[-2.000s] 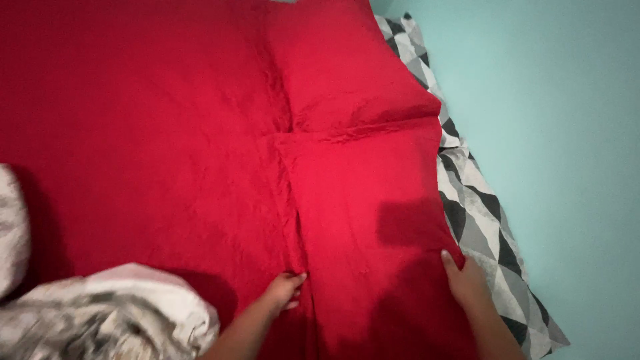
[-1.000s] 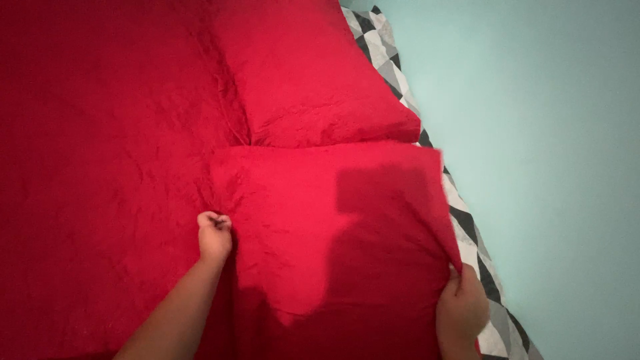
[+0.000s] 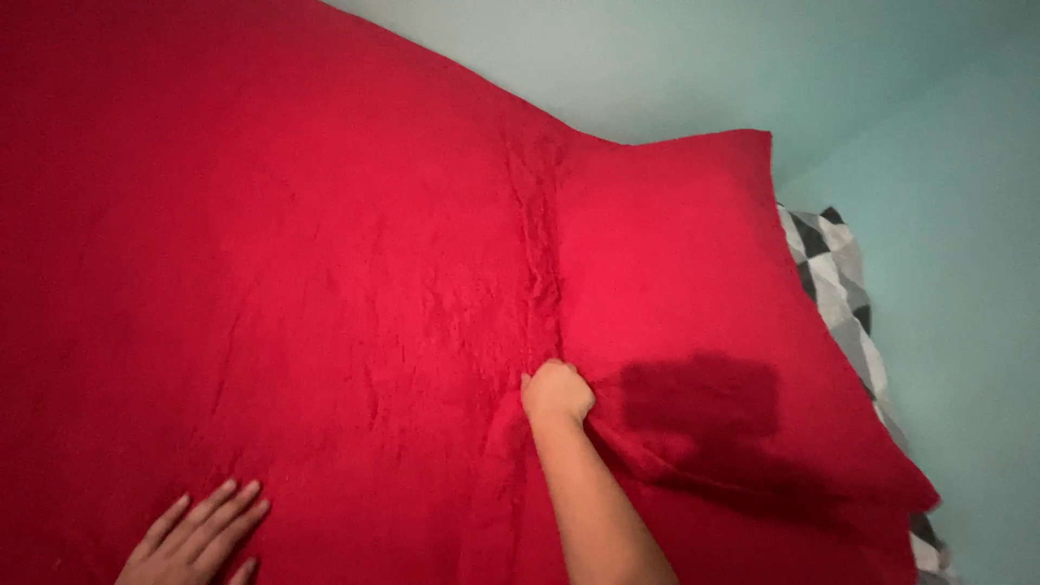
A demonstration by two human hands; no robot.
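A red bedspread (image 3: 325, 268) covers the bed, with wrinkles running lengthwise near a red pillow (image 3: 666, 276) at the right. My right hand (image 3: 557, 390) is closed at the pillow's lower left corner, its fingers curled down into the red fabric; whether it pinches the pillow or the bedspread beneath is hidden. My left hand (image 3: 195, 532) lies palm down with fingers apart on the bedspread at the lower left. Part of a second red pillow (image 3: 780, 544) shows below the first one.
A sheet with grey, black and white geometric shapes (image 3: 837, 292) shows past the pillow's right edge. The pale blue-green wall (image 3: 959, 325) borders the bed at the top and right. A dark shadow falls across the pillow.
The view has swung towards the upper pillow. My right hand has left the lower pillow's right edge and is now at the upper pillow's corner. My left hand has let go and lies flat.
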